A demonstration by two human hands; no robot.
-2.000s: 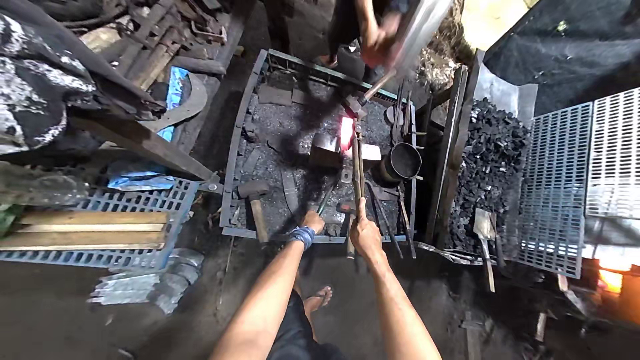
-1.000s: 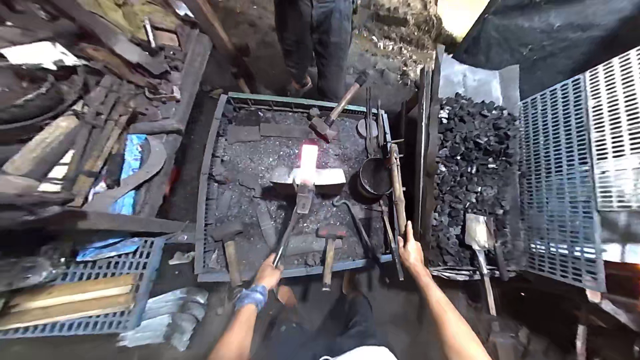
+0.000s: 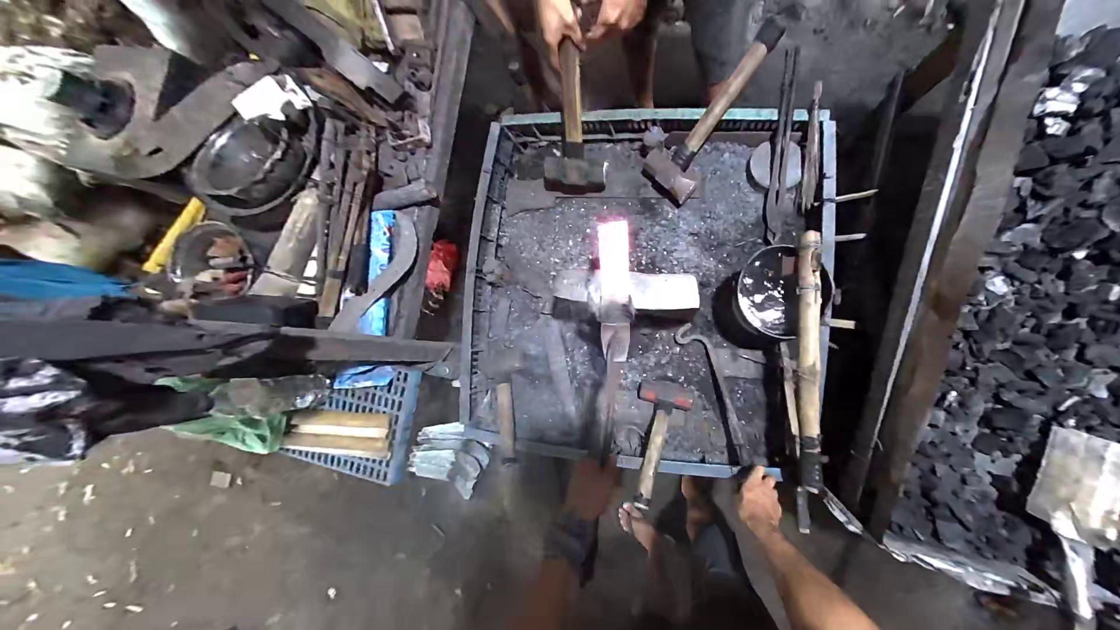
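Observation:
My left hand (image 3: pixel 591 486), blurred, is closed around the handles of metal tongs (image 3: pixel 610 394) at the tray's near edge. Beyond them a glowing hot metal piece (image 3: pixel 614 249) lies across a steel anvil block (image 3: pixel 669 292); the tongs' jaws meet its near end. My right hand (image 3: pixel 759 500) is curled at the near end of a hooked metal rod (image 3: pixel 719 385), by the tray rim. Between my hands rests a small hammer (image 3: pixel 665 395) with a wooden handle. A co-worker's hands (image 3: pixel 582 22) at the top hold a sledgehammer (image 3: pixel 574 173), its head low over the tray's far part.
The crate-like tray (image 3: pixel 477 262) holds a second sledgehammer (image 3: pixel 672 178), a pot of dark liquid (image 3: pixel 770 293) and a wooden-handled tool (image 3: pixel 809 350). Charcoal (image 3: pixel 1015 332) lies right. At left are a cluttered bench (image 3: pixel 420 227), a plastic crate (image 3: pixel 398 429) and metal pieces (image 3: pixel 451 459).
The hot piece, upright in tongs two seconds ago, now lies on the anvil block. My right hand has left the wooden-handled tool at the right. A co-worker's sledgehammer has come in at the far side.

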